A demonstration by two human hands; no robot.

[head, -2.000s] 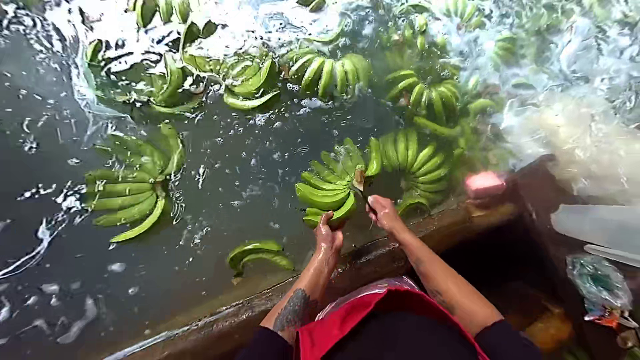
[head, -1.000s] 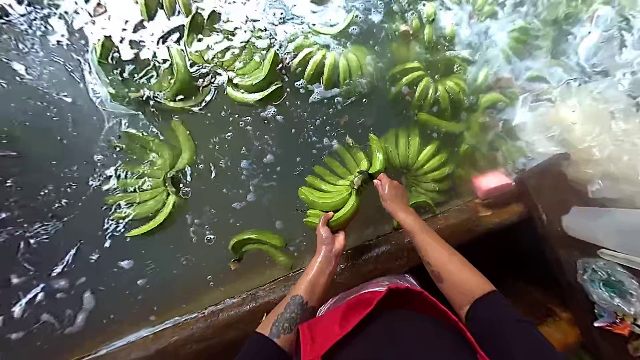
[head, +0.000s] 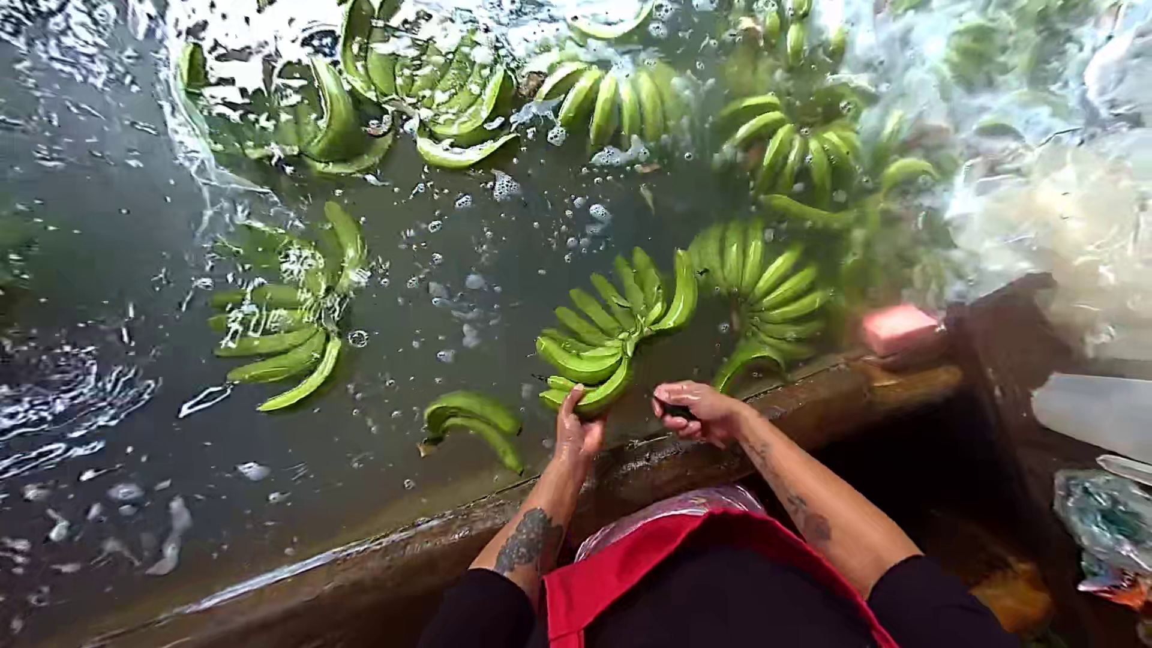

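My left hand (head: 579, 430) holds a hand of green bananas (head: 598, 346) by its lower fruit, just above the tank's near edge. To the right, my right hand (head: 697, 412) is closed around a small dark object (head: 677, 411), perhaps a knife handle; its blade cannot be made out. A gap separates that hand from the held bananas. Another banana hand (head: 760, 288) lies in the water just right of the held one. A small cluster of green bananas (head: 472, 423) floats left of my left hand.
The tank's wet rim (head: 378, 558) runs diagonally in front of me. More green bananas (head: 288, 333) float at left and along the far side. A pink block (head: 900, 326) sits on the rim at right, near a whitish plastic piece (head: 1089, 414) and a clear plastic bag (head: 1102, 513).
My right hand has drawn back from the stem of the held bananas, down toward the rim. My left hand still holds them. The stem's brownish end seen two seconds ago no longer shows.
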